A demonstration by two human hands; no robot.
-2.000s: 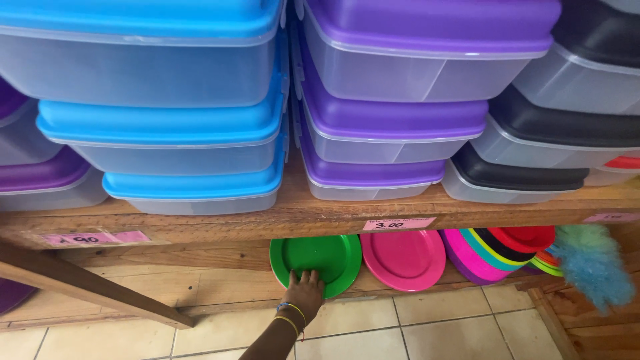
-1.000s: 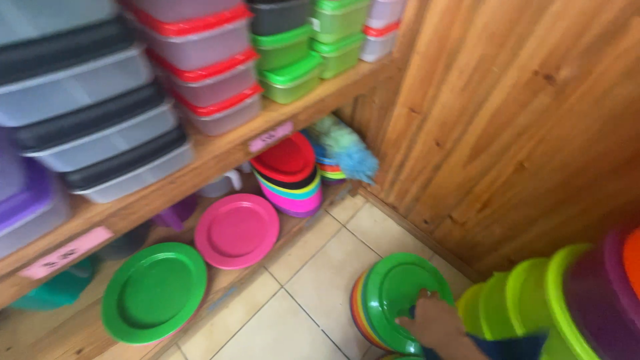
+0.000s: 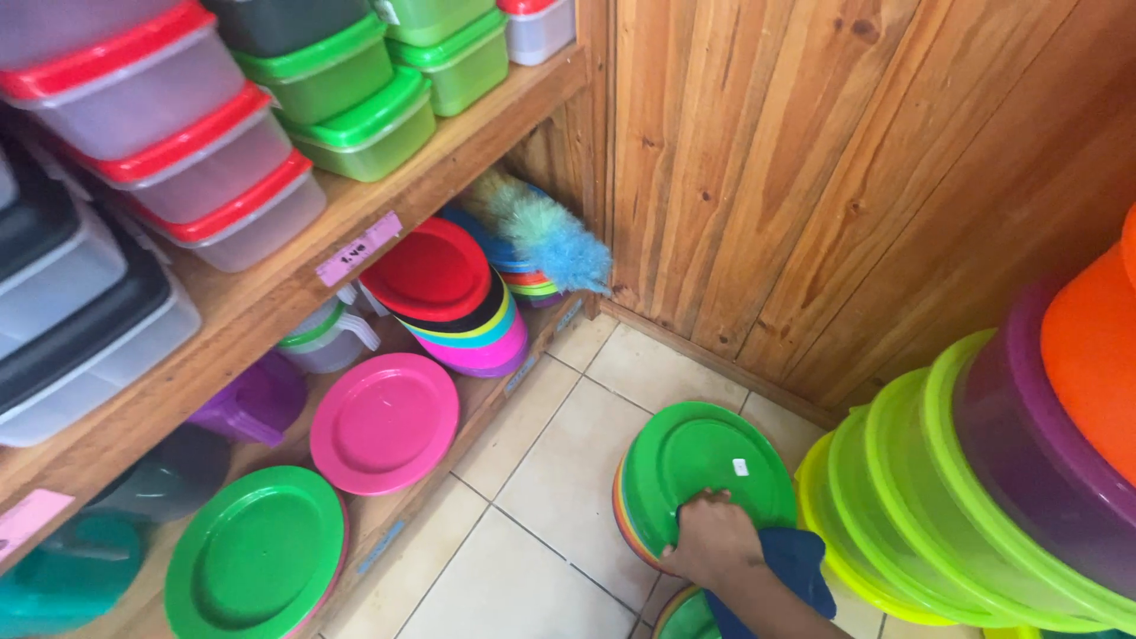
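My right hand (image 3: 717,543) lies palm down on the near part of a green plastic plate (image 3: 701,466), the top of a stack of coloured plates on the tiled floor. A dark blue cloth (image 3: 803,568) is bunched under the palm and hangs out below the wrist; a bit of dark fabric shows by the fingers. The plate bears a small white sticker. Just below the hand, part of another green plate (image 3: 688,617) shows, partly hidden by the forearm and cloth. My left hand is out of view.
On the lower shelf sit a green plate (image 3: 256,552), a pink plate (image 3: 385,423), a red-topped stack (image 3: 428,269) and a blue-green fluffy duster (image 3: 555,232). Lidded boxes (image 3: 359,124) fill the shelf above. Nested lime tubs (image 3: 901,479) stand at right, beside a wooden wall (image 3: 754,177).
The view has swung right from the shelf to the floor corner. Two seconds ago a hand with bracelets touched the green plate on the lower shelf; that hand has left view. My right hand has come into view.
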